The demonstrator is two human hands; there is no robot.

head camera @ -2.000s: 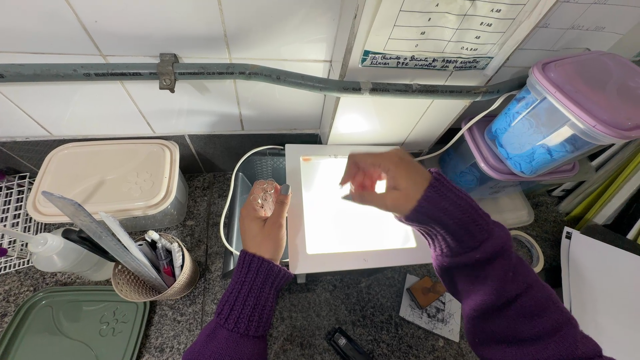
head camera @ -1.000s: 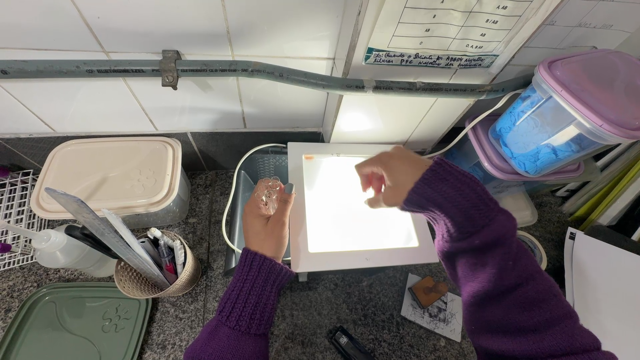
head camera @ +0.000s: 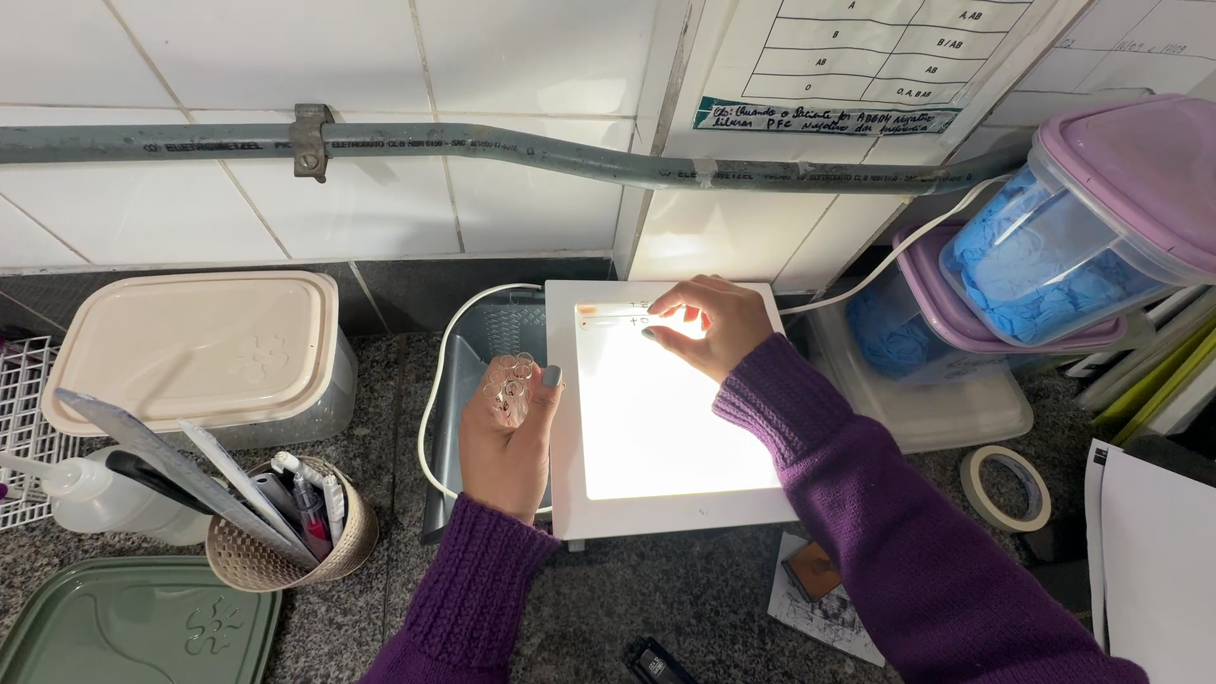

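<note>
A bundle of clear glass tubes (head camera: pixel 511 382) is held upright in my left hand (head camera: pixel 503 456), beside the left edge of a lit white light box (head camera: pixel 679 518). My right hand (head camera: pixel 708 323) is over the upper part of the bright panel, thumb and index finger close around the right end of a marked tube (head camera: pixel 617 323). That tube lies flat near another tube (head camera: pixel 608 309) at the panel's top left; both have a reddish spot at the left end. Glare hides how firmly the fingers touch it.
A grey plastic tray (head camera: pixel 465 351) sits partly under the light box. Left stand a lidded container (head camera: pixel 199 347), a pen basket (head camera: pixel 351 551) and a squeeze bottle (head camera: pixel 95 484). Right are tubs of blue items (head camera: pixel 1054 256) and masking tape (head camera: pixel 1005 488). A stapler (head camera: pixel 655 660) lies near the front.
My right hand has moved up and left over the panel, to its top. Two marked tubes now show lying there; the second was not visible before. My left hand keeps its bundle in about the same place.
</note>
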